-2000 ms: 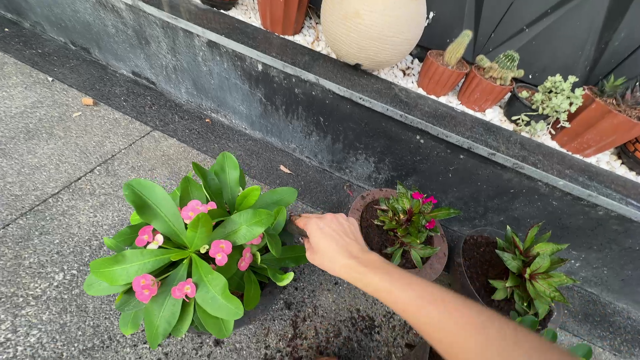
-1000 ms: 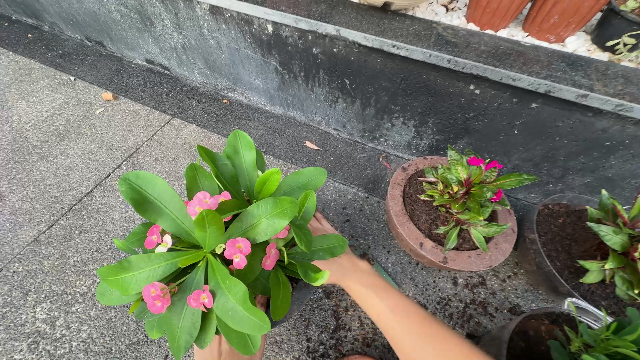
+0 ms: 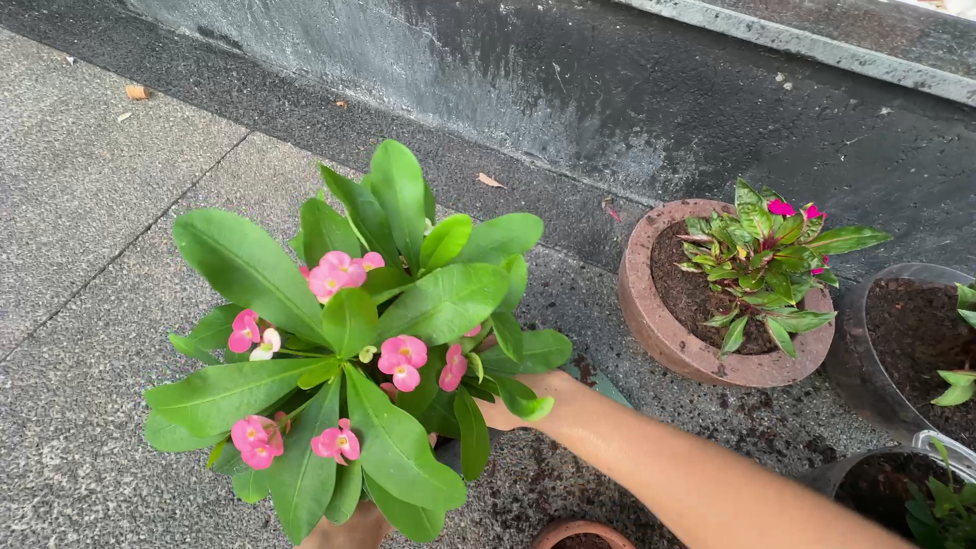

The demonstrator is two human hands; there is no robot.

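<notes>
A crown-of-thorns plant (image 3: pixel 351 358) with broad green leaves and pink flowers fills the left centre; only a sliver of its dark pot (image 3: pixel 450 455) shows beneath the foliage. My right hand (image 3: pixel 518 400) reaches under the leaves from the right, its fingers hidden. At the lower edge my left hand (image 3: pixel 351 531) shows only in part below the plant, and the leaves cover its fingers. Whether either hand grips the pot cannot be seen. To the right stands a round reddish stone pot (image 3: pixel 637 286) holding soil and a magenta-flowered plant (image 3: pixel 770 263).
Soil-filled clear plastic containers (image 3: pixel 862 351) stand at the right edge. A terracotta pot (image 3: pixel 579 528) sits at the bottom. A flat green object (image 3: pixel 606 387) lies beyond my right wrist. A dark low wall (image 3: pixel 610 91) runs behind, and loose soil dots the paving.
My right hand has gone from the plant's right side to under its leaves. My left hand, unseen two seconds ago, shows below the plant. The view has shifted.
</notes>
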